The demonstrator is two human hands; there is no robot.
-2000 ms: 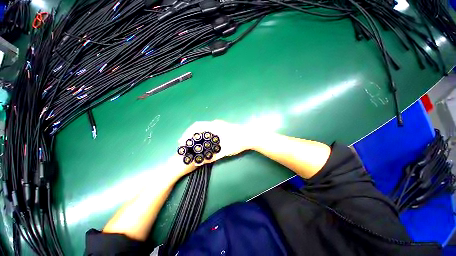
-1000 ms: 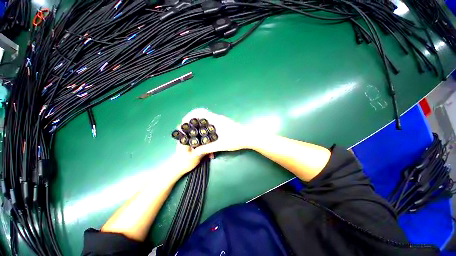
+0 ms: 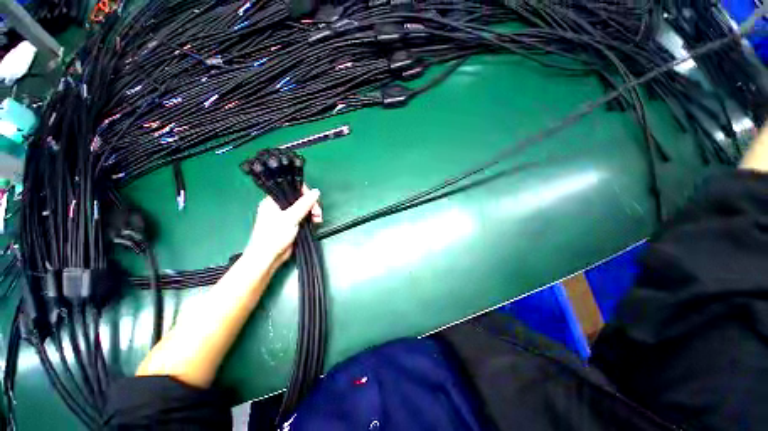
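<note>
My left hand (image 3: 282, 227) is closed around a bundle of black cables (image 3: 310, 311). The round connectors (image 3: 276, 168) stand level above the fist, seen from the side, and the cords hang down towards me. A thin black cord (image 3: 404, 202) runs from beside the fist to the upper right, blurred at its far end. More cords (image 3: 185, 278) pass left behind my left forearm. My right forearm and dark sleeve reach off the right edge; my right hand is out of the picture.
Black cable harnesses (image 3: 227, 93) with coloured wire tips heap along the far and left sides of the green table (image 3: 505, 244). A slim silvery blade (image 3: 324, 136) lies beyond the connectors. A short cable piece (image 3: 179, 187) lies left. Blue bins (image 3: 619, 274) stand below the edge.
My left hand has moved left and away from me with the bundle, whose connector faces have turned away. My right hand has let go and left the picture rightward. Long cords now cross the table.
</note>
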